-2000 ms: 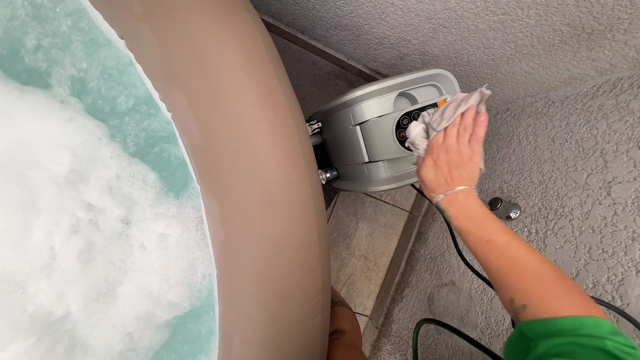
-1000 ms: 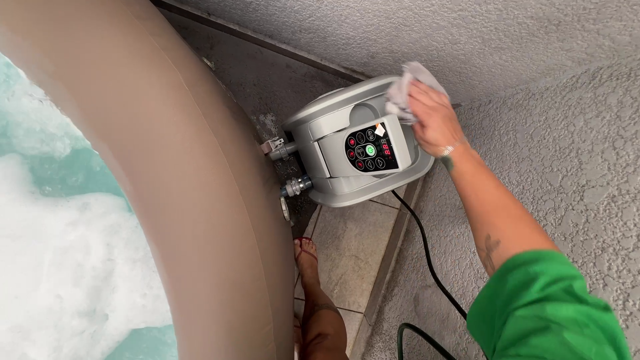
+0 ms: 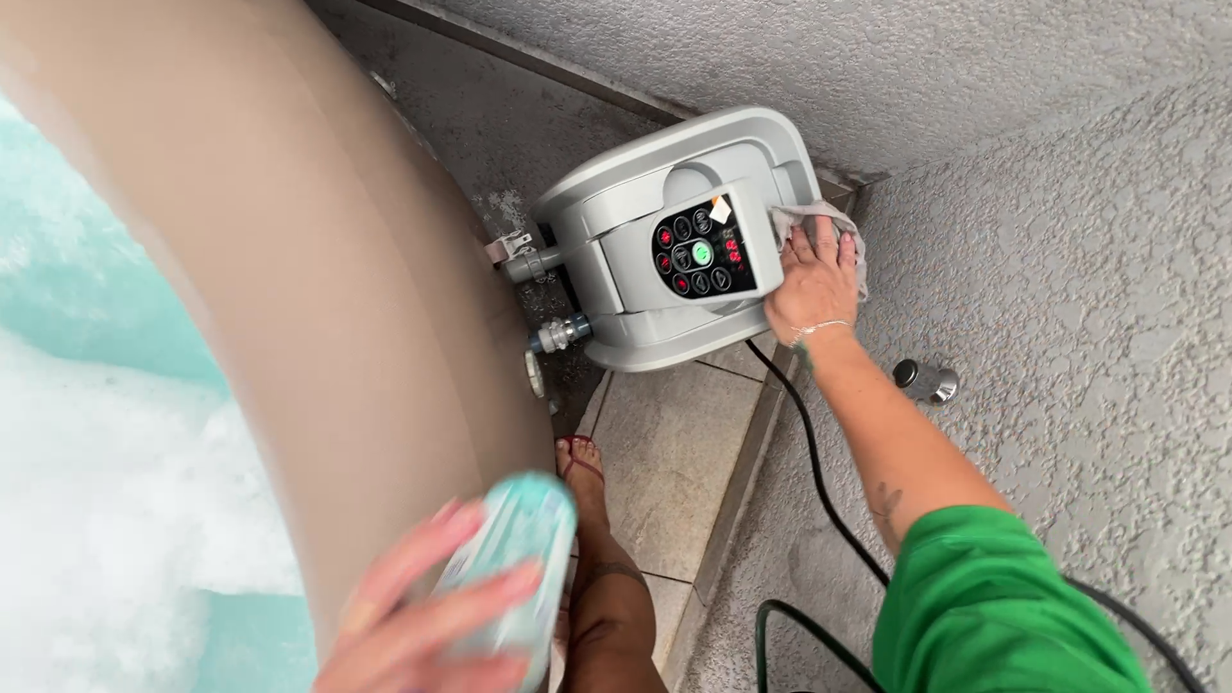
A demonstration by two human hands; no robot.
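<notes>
My right hand [image 3: 813, 279] presses a pale grey cloth [image 3: 847, 226] against the outer side of a grey plastic spa pump unit [image 3: 626, 260], just beyond its display edge. The fingers lie spread over the cloth. On the unit's black control panel [image 3: 701, 248] are lit red and green buttons and a red display, with a small white and orange patch at one corner. My left hand [image 3: 433, 606], blurred at the bottom, holds a teal, see-through plastic bottle [image 3: 520, 558] over the rim of the inflatable hot tub [image 3: 385, 337].
Foamy water [image 3: 125, 462] fills the tub at left. Two hose fittings [image 3: 558, 332] join pump and tub. A black cable [image 3: 818, 462] runs down from the pump past a chrome wall fitting [image 3: 926, 381]. My sandalled foot [image 3: 580, 472] stands on floor tiles [image 3: 664, 452] beside textured walls.
The right hand with the cloth has moved off the control panel, across the unit's top edge, to its outer side. The left hand with the teal bottle has come into view.
</notes>
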